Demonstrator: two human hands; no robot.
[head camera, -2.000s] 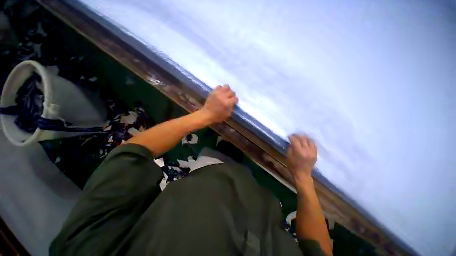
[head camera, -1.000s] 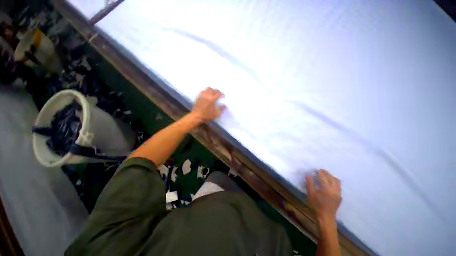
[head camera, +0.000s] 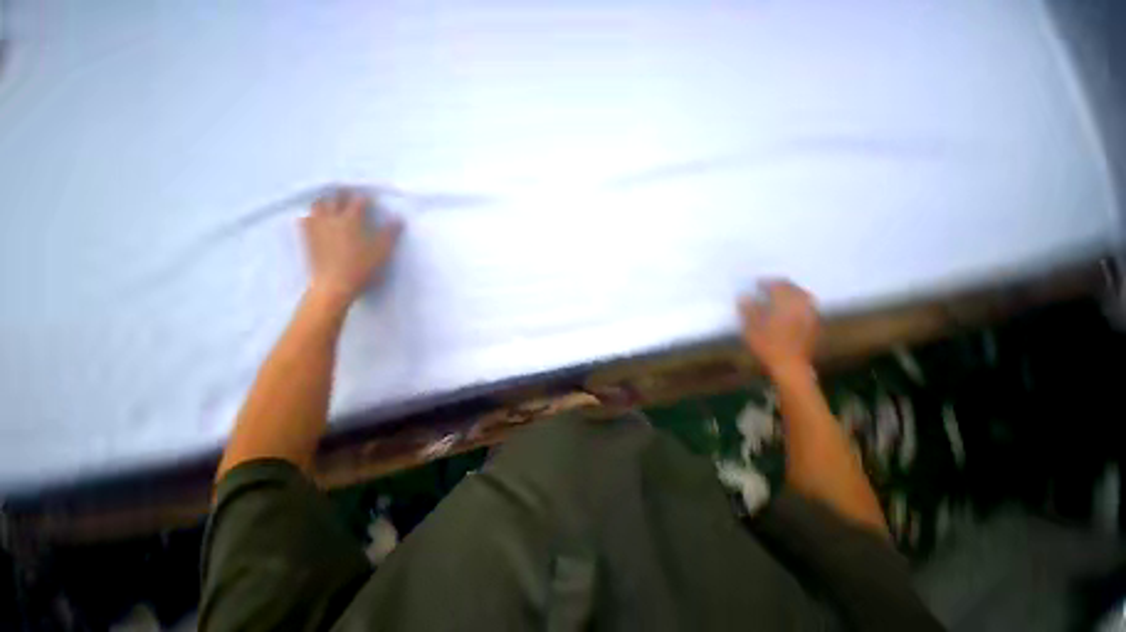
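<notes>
The wide pale blue-white cloth (head camera: 556, 259) covers the table and glares white in the middle. My left hand (head camera: 350, 243) rests on the cloth, in from the near edge, with its fingers somewhat apart and nothing seen in it. A long shallow crease runs through the cloth at its fingertips. My right hand (head camera: 780, 324) is at the near cloth edge with its fingers curled. Blur hides whether it pinches the cloth or only rests there.
The brown wooden table edge (head camera: 494, 426) runs across just in front of my body. Below it is the dark green floor with pale scraps (head camera: 743, 482). The cloth's right side curves down near the picture's right rim, beside a dark area.
The view has swung round, so the table edge now runs nearly level and the scrap bin is out of view. My left hand has moved further in over the cloth; my right is at the edge.
</notes>
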